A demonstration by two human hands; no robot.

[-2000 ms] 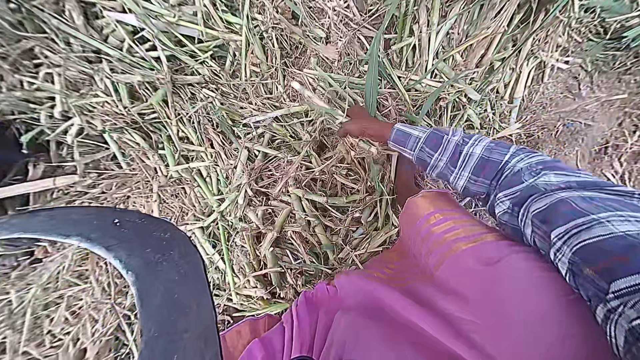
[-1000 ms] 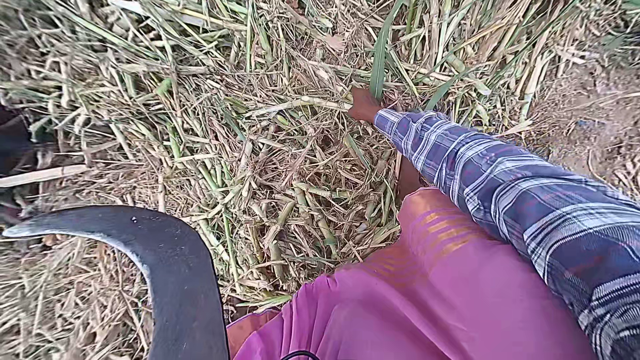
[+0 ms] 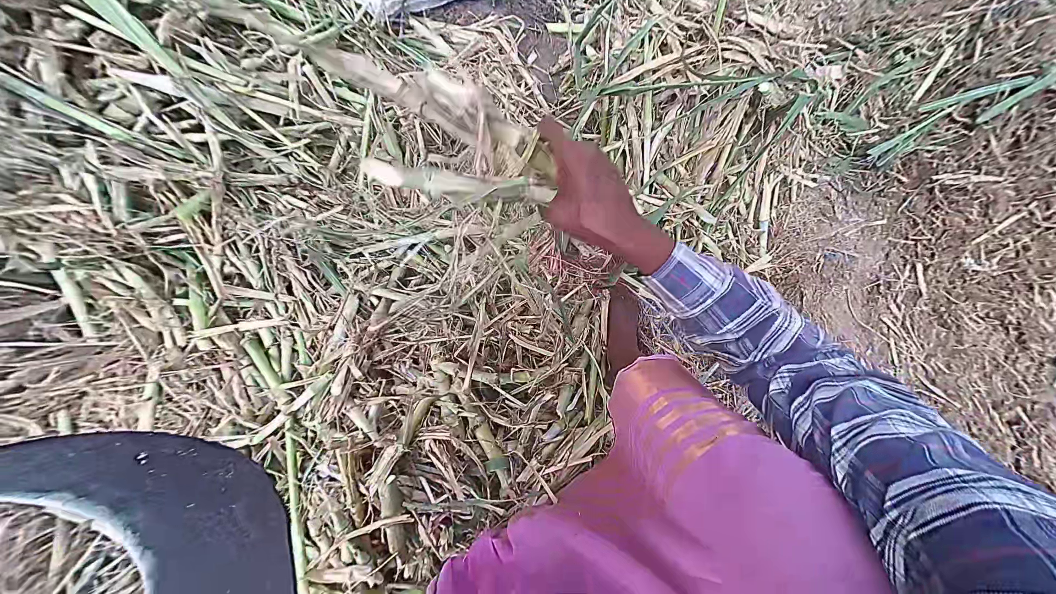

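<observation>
My right hand (image 3: 590,194), in a plaid sleeve, is closed around several cut plant stalks (image 3: 462,183). The stalks point to the upper left, above the litter, and their far ends are blurred. A dark curved sickle-like blade (image 3: 223,511) with a pale inner edge stands at the lower left; whatever holds it up is out of view. My left hand does not show.
Chopped stalks and dry leaves (image 3: 396,330) cover the ground. Long green leaves (image 3: 932,124) lie at the upper right beside bare soil (image 3: 850,256). Pink cloth (image 3: 701,495) covers my leg at the bottom, with part of the bare lower leg (image 3: 623,326) beyond it.
My right hand has lifted from the litter with stalks in its grasp. The curved blade sits lower in the view and looks larger.
</observation>
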